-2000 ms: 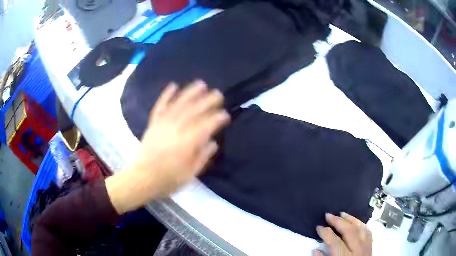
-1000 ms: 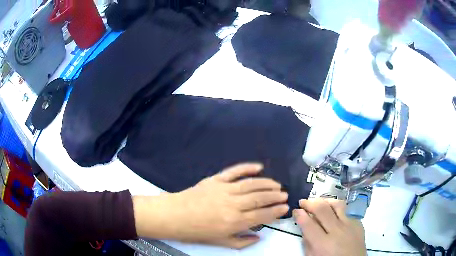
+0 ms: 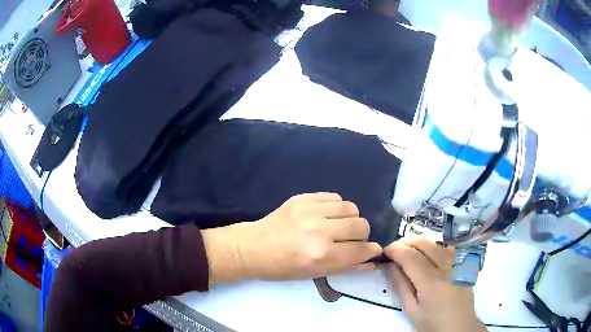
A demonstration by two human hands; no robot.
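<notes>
A dark cut panel (image 3: 278, 165) lies flat on the white table, its right end at the needle area of the white sewing machine (image 3: 473, 136). My left hand (image 3: 301, 237) lies on the panel's near edge, its fingertips pinching the cloth at the near right corner. My right hand (image 3: 424, 275) meets it there, thumb and fingers on the same corner beside the presser foot. The pinched bit of cloth is mostly hidden by the fingers. A stack of dark panels (image 3: 168, 97) lies to the left, partly beside the flat panel.
Another dark panel (image 3: 369, 61) lies behind, partly hidden by the machine. A red jug (image 3: 104, 32) and a black disc (image 3: 58, 136) are at the left. Black scissors (image 3: 547, 314) lie at the lower right. A blue-and-red box (image 3: 23, 243) is below the table's left edge.
The view has swung toward the machine. My left hand has moved from the panel's left part to its right corner, and its fingers have closed on the cloth edge beside my right hand.
</notes>
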